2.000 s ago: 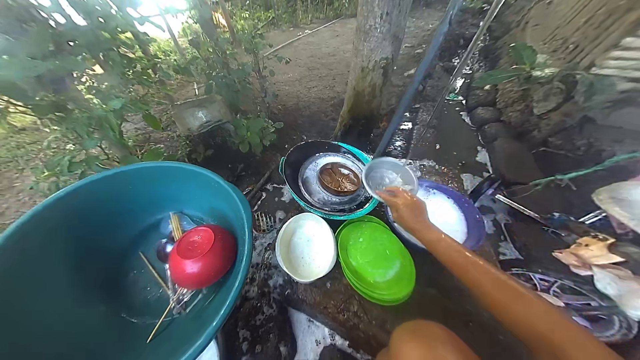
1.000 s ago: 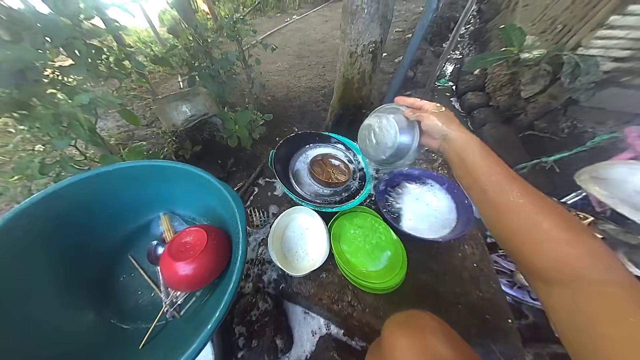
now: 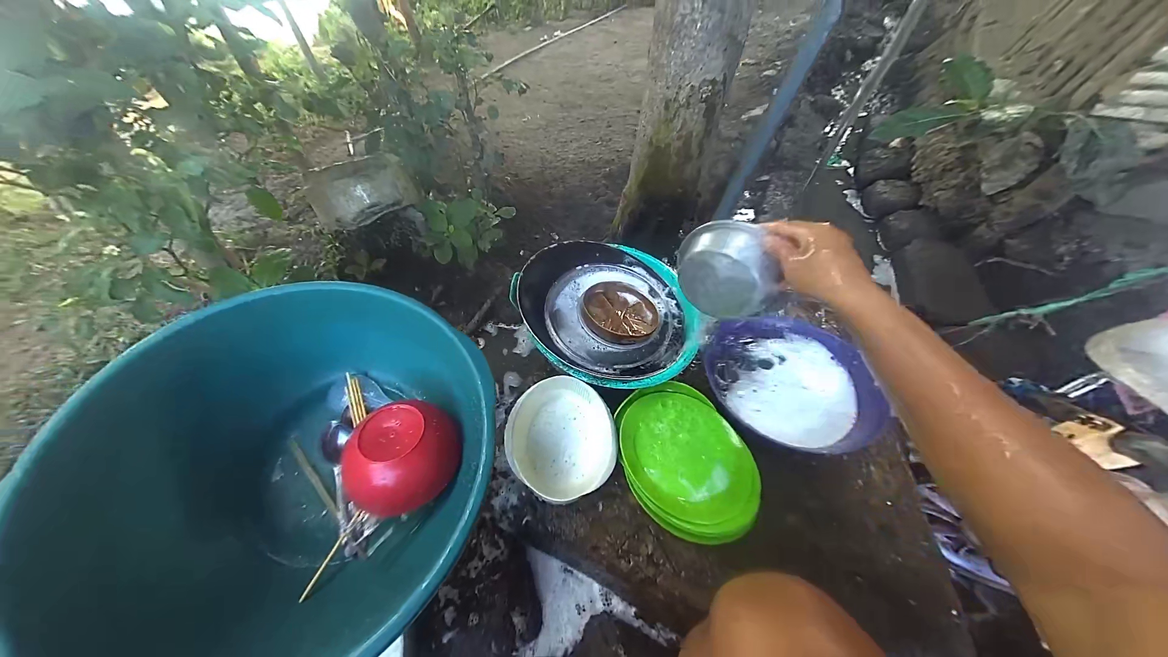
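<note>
My right hand [image 3: 817,260] grips a metal pot [image 3: 727,271] by its side, tilted above the gap between two basins. Below it sits a purple basin [image 3: 871,424] of white suds [image 3: 789,392]. To its left, a turquoise basin [image 3: 689,351] holds a dark pan with a metal lid and a round brown object [image 3: 620,312]. Nearer me stand white bowls [image 3: 561,440] and a stack of green plastic plates [image 3: 691,464]. The large teal tub [image 3: 479,465] at left contains a red bowl [image 3: 400,458], sticks and cutlery. My left hand is out of view.
A tree trunk [image 3: 680,119] rises behind the basins, with a blue pole [image 3: 783,105] beside it. Leafy plants grow at the left. Stones [image 3: 890,201] and a green cord [image 3: 1081,297] lie at the right. My knee [image 3: 789,616] shows at the bottom.
The pot, held upright over the purple basin's edge two seconds ago, has been lifted and tipped. Since one second ago, hand and pot have changed little.
</note>
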